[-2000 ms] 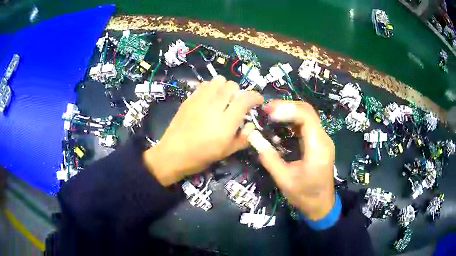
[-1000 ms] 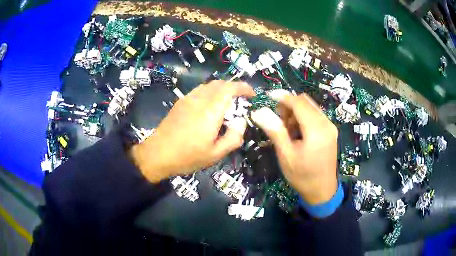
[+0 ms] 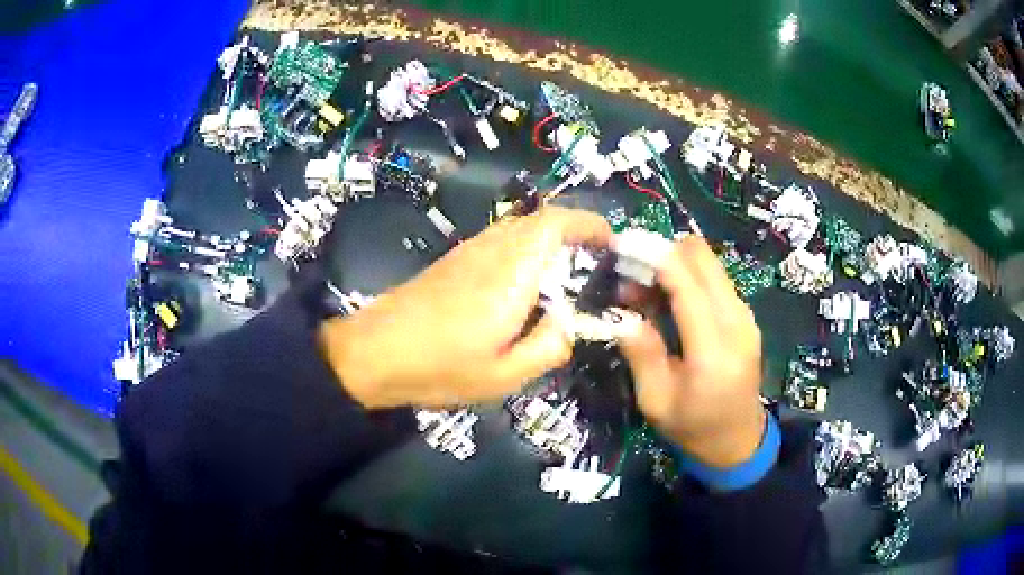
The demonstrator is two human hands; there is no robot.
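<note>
My left hand holds a white plastic socket body between its fingers at the middle of the view. My right hand, with a blue wrist strap, holds a white block with a dark underside between thumb and fingers, close to the left hand's part. Whether the two parts touch is unclear because of blur and the fingers. Wired board assemblies with white parts lie behind the hands, one of them just beyond the fingertips.
Many wired board assemblies lie around on the dark bench mat. A blue corrugated sheet is at the left. A worn metal rail runs behind, with a green conveyor belt beyond, carrying a unit.
The white block in my right hand now shows clearly, raised beside the left hand's part. The fingers have shifted apart a little. The unit on the belt has moved to the right and down.
</note>
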